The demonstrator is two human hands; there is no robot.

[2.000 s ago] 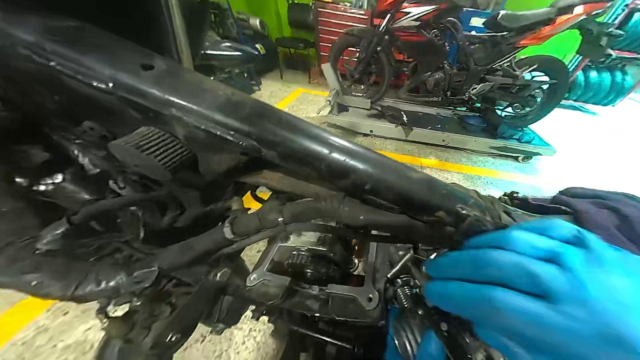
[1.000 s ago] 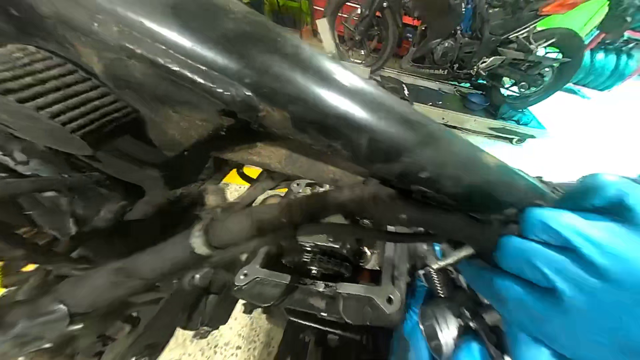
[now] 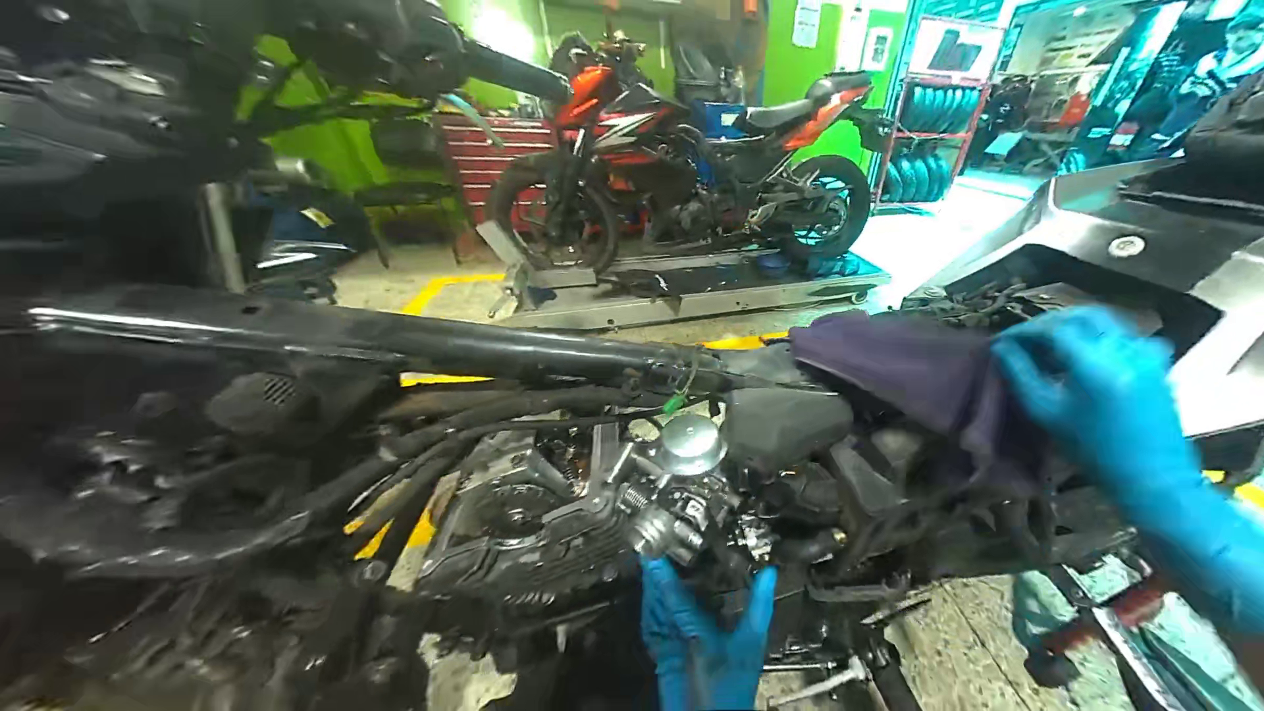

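A carburetor with a round silver cap sits in the middle of a partly stripped motorcycle, right of the opened engine top. My left hand, in a blue glove, reaches up from below with thumb and fingers apart at the carburetor's underside; whether it bears any weight is not clear. My right hand, gloved in blue too, is raised at the right beside a dark purple cloth draped over the frame. Its fingers are curled near the cloth's edge, and blur hides whether they pinch it.
The black frame tube crosses above the engine, with hoses below it. A grey plastic cover adjoins the carburetor. Behind stand a red and black motorcycle on a lift, a red tool chest and a tire rack.
My right hand has moved away from the carburetor area to the purple cloth at the right. The view has pulled back and up, showing more of the workshop.
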